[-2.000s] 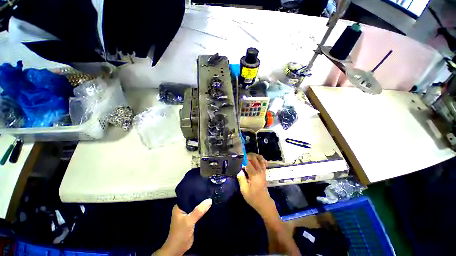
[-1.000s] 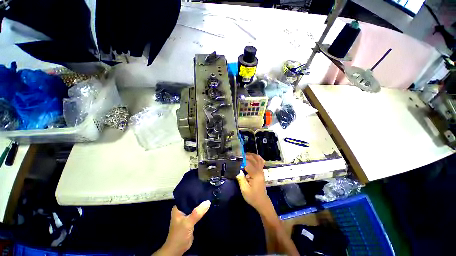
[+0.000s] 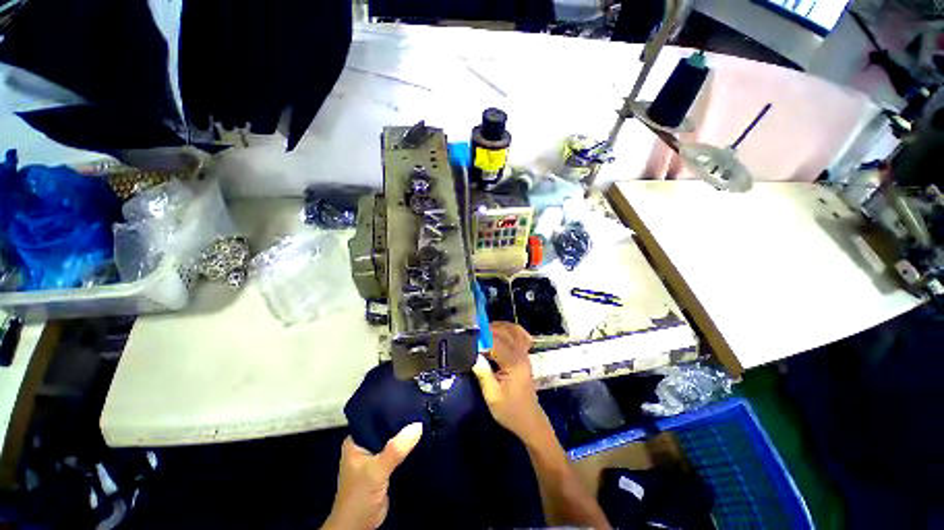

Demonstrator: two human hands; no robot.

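The button-sewing machine points toward me, with its shiny presser foot at the near end. The dark garment lies under the presser foot and spreads down over my lap. My left hand holds the garment at the left, its thumb on the cloth just below the foot. My right hand is at the right side of the machine head, beside the blue strip, with its thumb at the garment's right edge; its fingertips are partly hidden. Small dark marks on the cloth below the foot are too small to tell.
The button tray is right of the head, with a slim dark tool beside it. The oil bottle and calculator stand behind. A white basket is left. A blue crate holds a dark bundle at lower right.
The whole view has shifted, so the machine and table now sit farther left and slightly lower. Both hands remain in about the same places beside the presser foot.
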